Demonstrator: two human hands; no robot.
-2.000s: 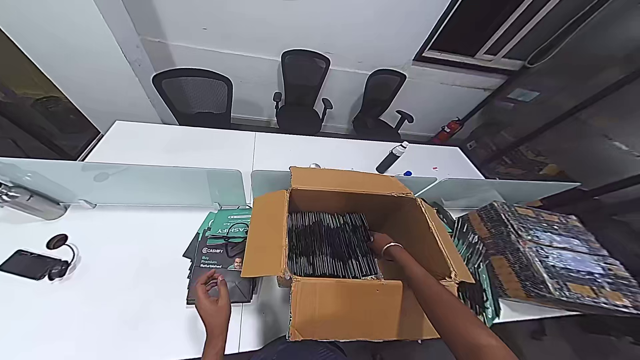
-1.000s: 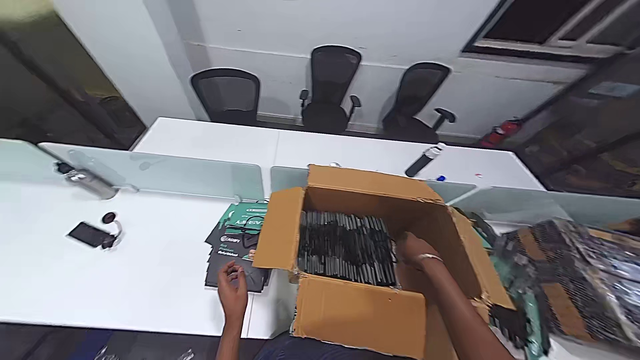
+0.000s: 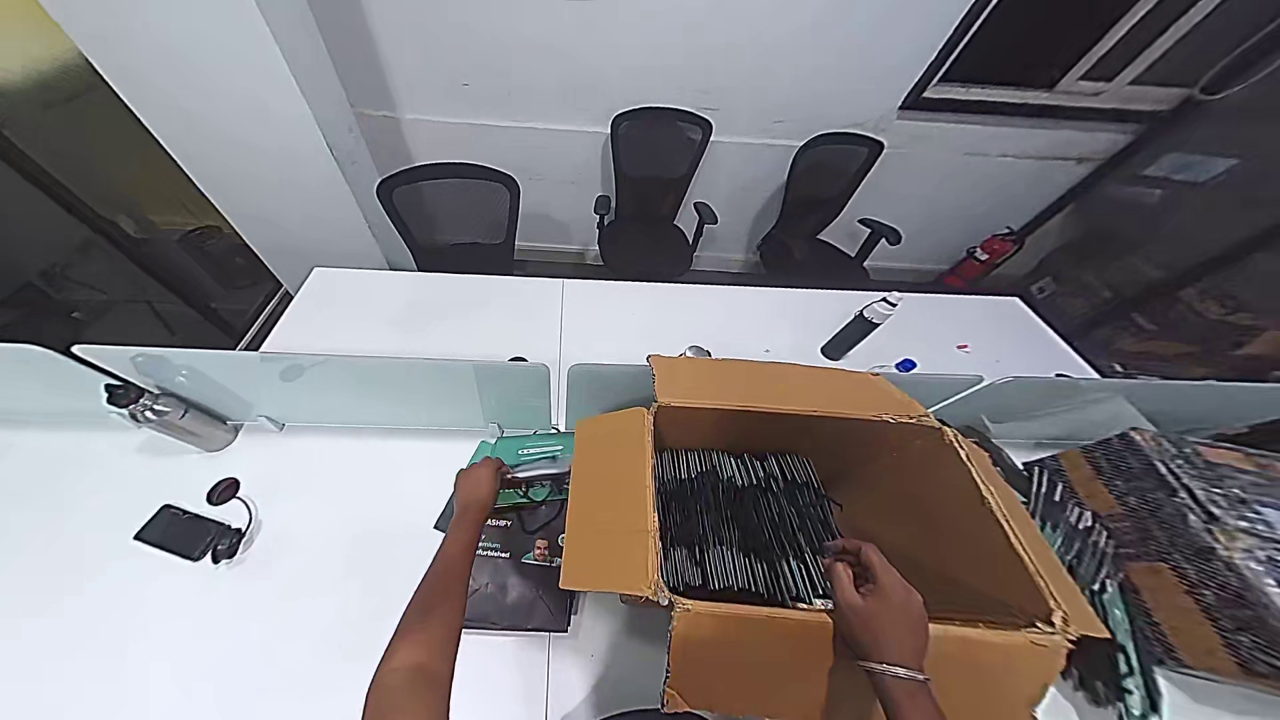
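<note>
An open cardboard box stands on the white desk, its left part filled with a tight upright row of black paper bags. My right hand, with a bangle at the wrist, is at the row's right end inside the box; whether its fingers grip a bag is unclear. Left of the box lies a pile of black and green printed bags. At this pile's far edge, my left hand has its fingers on a green bag; its grip is partly hidden.
Bundled bags lie at the right. A steel bottle, a phone and a headset-like item are at the left. Low glass partitions cross the desk; a dark bottle stands beyond. Office chairs line the wall.
My left hand has moved from the near part of the bag pile to its far edge. My right hand has come nearer to the box's front wall.
</note>
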